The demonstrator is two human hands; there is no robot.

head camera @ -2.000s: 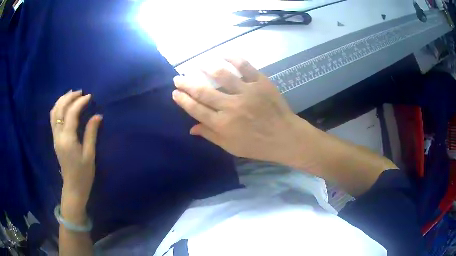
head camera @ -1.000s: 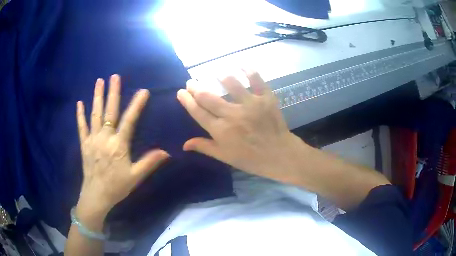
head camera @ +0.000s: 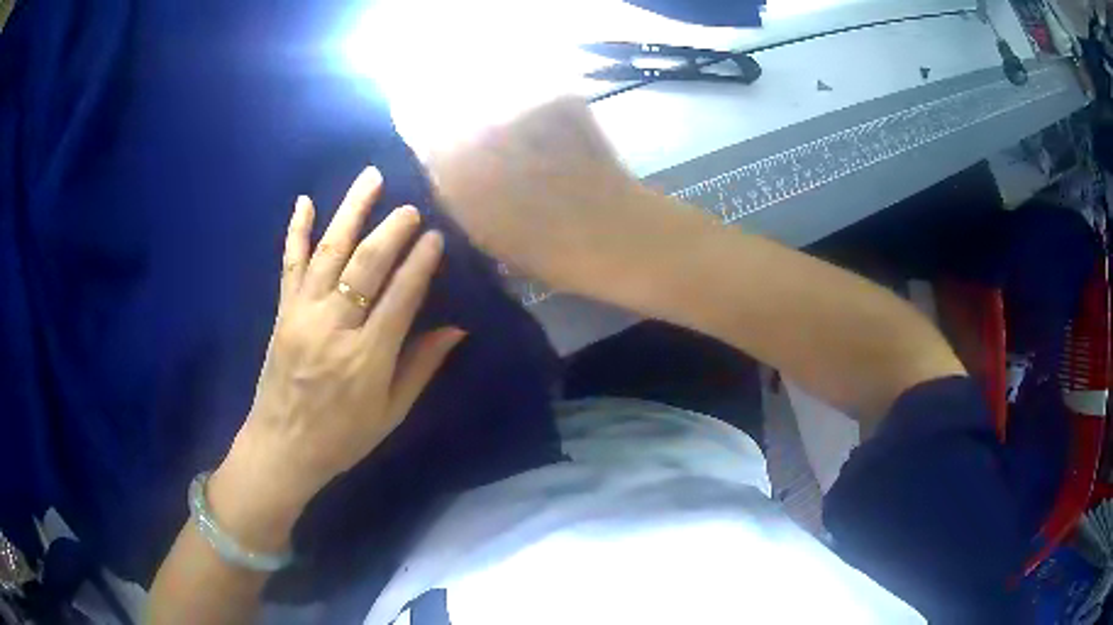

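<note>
A large navy fabric panel (head camera: 183,269) covers the left side of the table and runs down onto my lap. My left hand (head camera: 354,324) lies flat on it, palm down, fingers slightly apart, holding nothing. My right hand (head camera: 519,153) is at the panel's right edge near the lamp glare. It is blurred and washed out, and its fingers are hidden, so its grip cannot be told. Black thread snips (head camera: 671,62) lie on the white table top (head camera: 781,61) beyond my right hand.
A ruler strip (head camera: 842,147) runs along the table's grey edge. A dark cut piece (head camera: 708,10) lies at the top edge. Small dark scraps lie behind the ruler. A red basket (head camera: 1080,403) stands at the right. Bright lamp glare covers the upper middle.
My left hand has moved right across the navy panel, and its spread fingers have drawn closer together. My right hand has moved up into the glare beside the panel's edge.
</note>
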